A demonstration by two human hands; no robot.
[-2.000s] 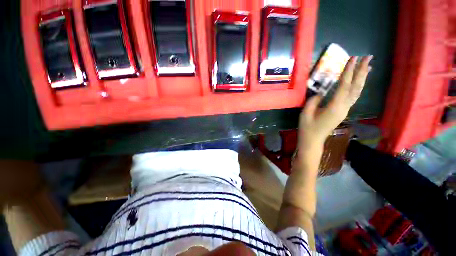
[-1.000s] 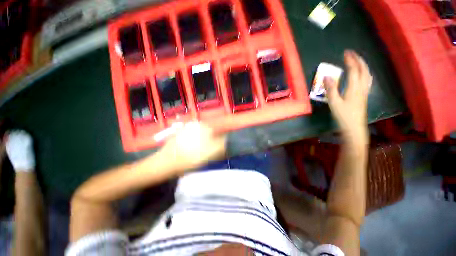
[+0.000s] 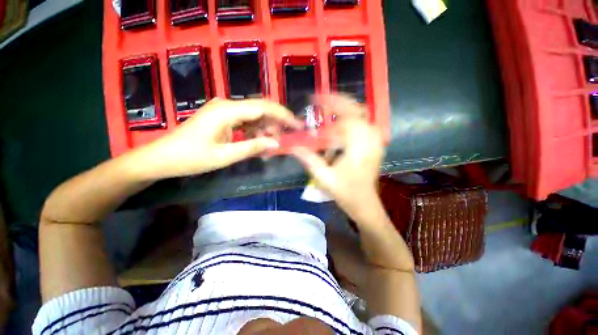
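Observation:
The red-orange foam tray (image 3: pixel 116 85) holds two rows of black phones with red frames, such as the near-row phone (image 3: pixel 188 78). My left hand (image 3: pixel 219 134) is over the tray's near edge, thumb and fingers curved towards my right hand. My right hand (image 3: pixel 354 157) is blurred, close to the left fingertips. A white and yellow piece, apparently the printed card (image 3: pixel 316 193), sticks out below my right palm. Glare (image 3: pixel 313 118) between the fingertips looks like thin clear film, but blur hides its outline and whether the left fingers pinch it.
A small yellow and white pad (image 3: pixel 430 8) lies on the dark green bench (image 3: pixel 446 91) right of the tray. More red-orange trays (image 3: pixel 521 98) with phones stand at the right. A brown woven-look stool (image 3: pixel 449 229) is beside the bench. A pale rail (image 3: pixel 49 13) crosses the upper left.
My left hand has come up and right over the tray. My right hand has moved left from beside the tray, and the card with it. The other person's gloved hand at left has gone from view.

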